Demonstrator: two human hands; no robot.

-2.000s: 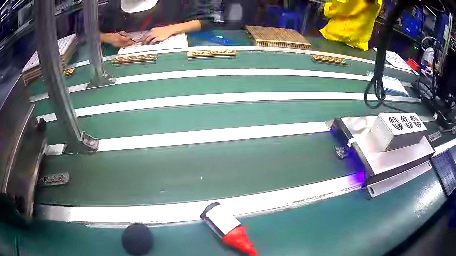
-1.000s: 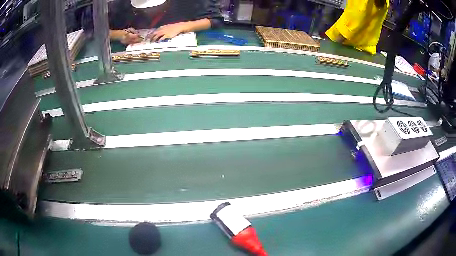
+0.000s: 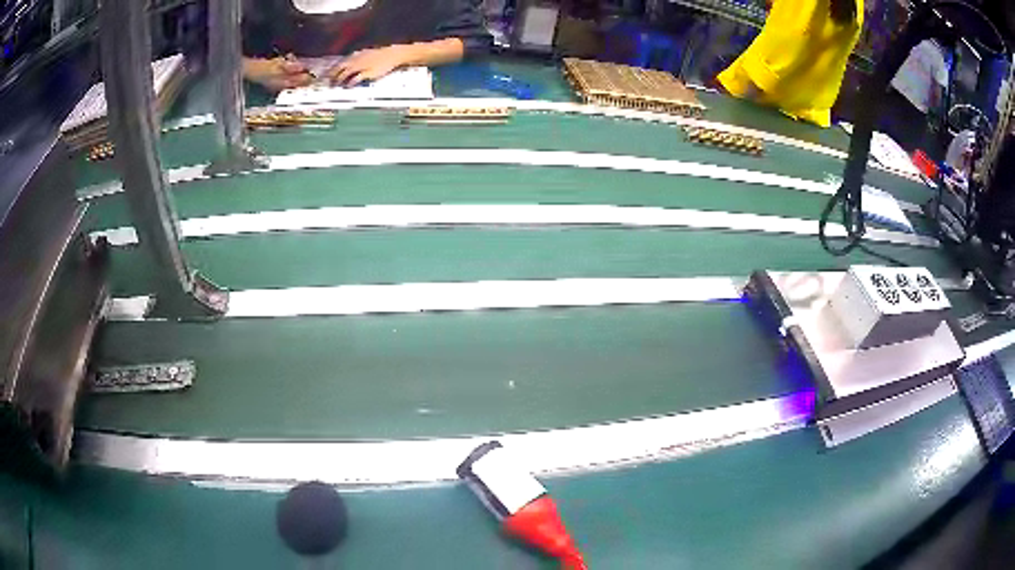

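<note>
Neither of my hands is in the picture. A glue bottle [image 3: 506, 485] with a white label, black base and red tapered nozzle lies on its side at the near edge, its base over the nearest white rail and its nozzle towards me. A black round pad [image 3: 313, 518] lies left of it on the green worktop edge. A silver part strip [image 3: 144, 376] with a row of round parts lies on the near green lane at the left, beside the steel housing.
A UV lamp unit [image 3: 857, 334] bridges the near lane at right, violet glow beneath. Steel housing [image 3: 45, 323] and grey posts [image 3: 143, 167] stand left. A black cable [image 3: 843, 223] hangs at right. Opposite, a person's hands [image 3: 373, 65] rest on white paper. Gold-coloured strips [image 3: 456, 115] lie on the far lane.
The silver strip has moved right, out from the housing. One silver strip by the lamp unit is no longer visible. The gold strips have shifted left. The bottle and pad lie as before.
</note>
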